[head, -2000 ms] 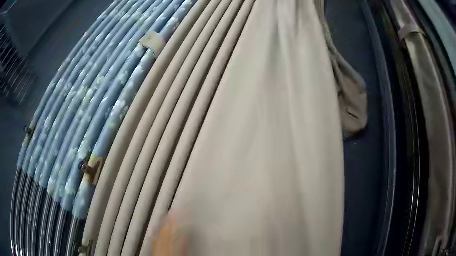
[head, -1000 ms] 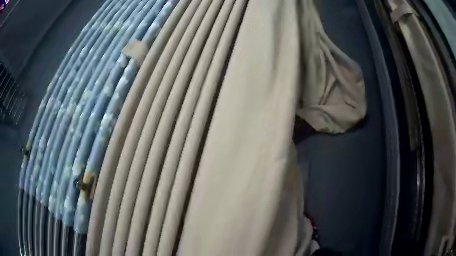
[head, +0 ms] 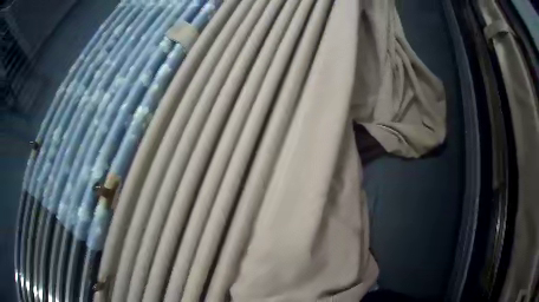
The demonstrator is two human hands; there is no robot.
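The beige curtain fabric [head: 301, 200] hangs loose and wide to the right of several even beige folds [head: 195, 147] laid over parallel tubes. Its far part bunches into a drooping bag of cloth [head: 414, 112] over the grey floor. The near end of the loose cloth is crumpled at the bottom edge. The light blue floral curtain [head: 88, 124] lies folded on the tubes to the left. Neither of my hands shows; a dark shape at the bottom edge, right of the cloth, is too unclear to name.
Bare steel tubes [head: 44, 253] show at the lower left. Small clips [head: 106, 190] sit at the floral cloth's edge, and a pale cloth piece [head: 182, 34] lies higher up. Grey floor [head: 414, 218] lies right of the cloth. Another rack holds a beige-brown strip [head: 523, 118] at the far right.
Another beige fold now lies on the tubes, and the loose sheet is narrower and more crumpled at its near end. The hand seen two seconds ago is out of view.
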